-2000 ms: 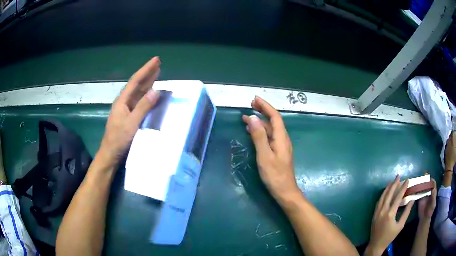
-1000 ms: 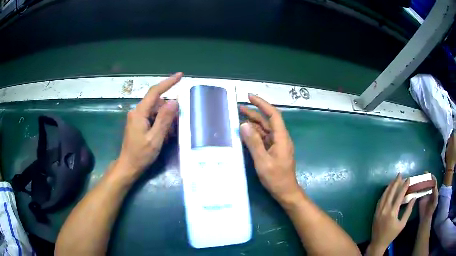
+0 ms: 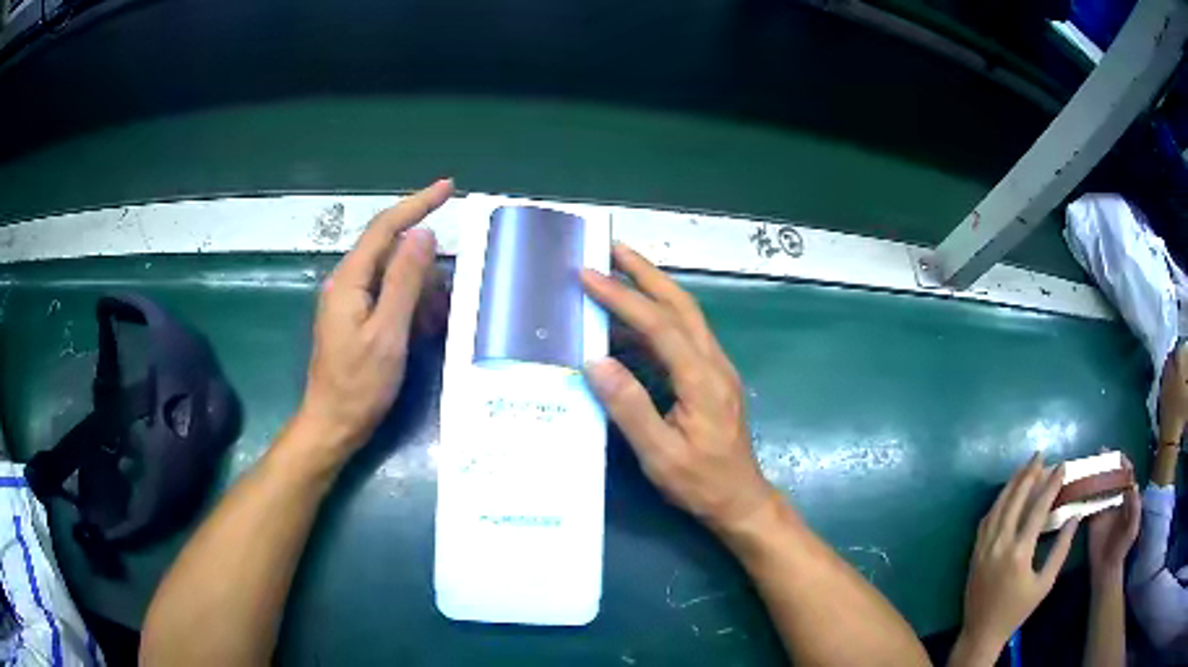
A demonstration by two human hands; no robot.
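Note:
The white product box (image 3: pixel 524 456) stands or lies lengthwise in front of me, its face with a dark grey product picture and small print turned up. Its far end reaches over the white edge rail. My right hand (image 3: pixel 678 391) rests on its right edge, with fingertips on the face beside the picture. My left hand (image 3: pixel 371 326) is at the box's left side near the far end, fingers apart; whether it touches the box is not clear. The underside of the box is hidden.
A black padded strap mount (image 3: pixel 169 424) lies on the green bench (image 3: pixel 834 391) at left. A striped sleeve is at far left. At right, another person's hands hold a cream and brown part (image 3: pixel 1092 491). A slanting grey post (image 3: pixel 1042 156) and crumpled white cloth (image 3: pixel 1123 267) stand beyond.
The box has turned from its tilted, side-showing pose to face up, then shifted slightly left and away from me. My right hand has moved left onto its edge.

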